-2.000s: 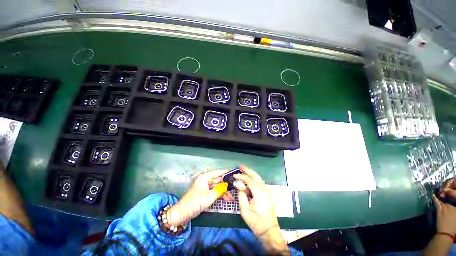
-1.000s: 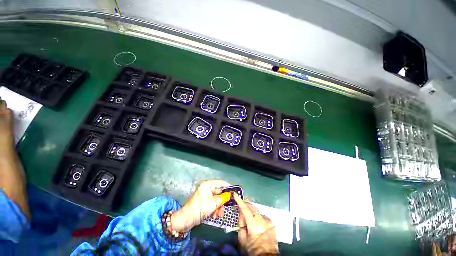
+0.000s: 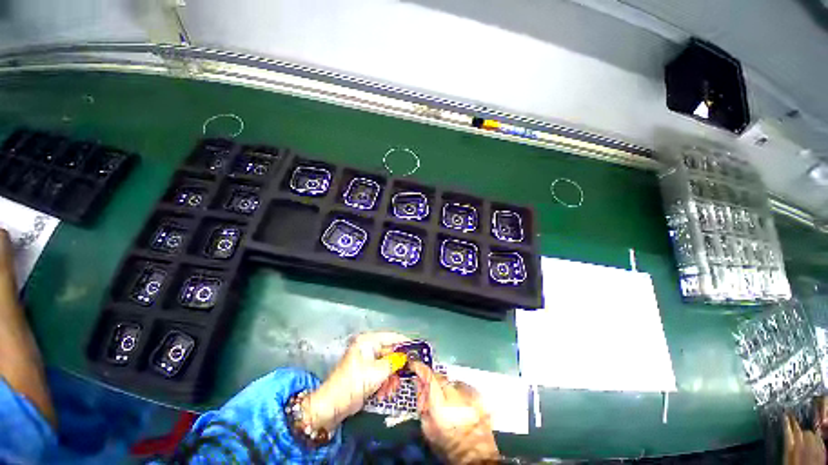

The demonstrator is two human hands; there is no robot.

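Observation:
A black watch housing (image 3: 417, 352) is held above the bench in front of me. My left hand (image 3: 356, 381) grips its left side, with a yellow finger cot (image 3: 398, 361) on one fingertip. My right hand (image 3: 454, 413) has its fingertips at the housing's lower right side; whether they hold a tool or small part cannot be told. A white sheet with a dense dark grid (image 3: 392, 400) lies under my hands. The crosswise black foam tray (image 3: 409, 289) ahead holds housings in its pockets; its front-left pocket is empty.
A lengthwise foam tray (image 3: 211, 350) with housings stands left, a smaller black tray (image 3: 89, 207) far left. White paper (image 3: 595, 327) lies right, with a stack of clear blister trays (image 3: 726, 227) beyond. A marker (image 3: 504, 127) lies on the back ledge. Other people's hands show at both sides.
The view has swung, shifting the bench in the picture. The housing, seen edge-on at first, now shows its face. My right fingers have moved from its top to its lower right.

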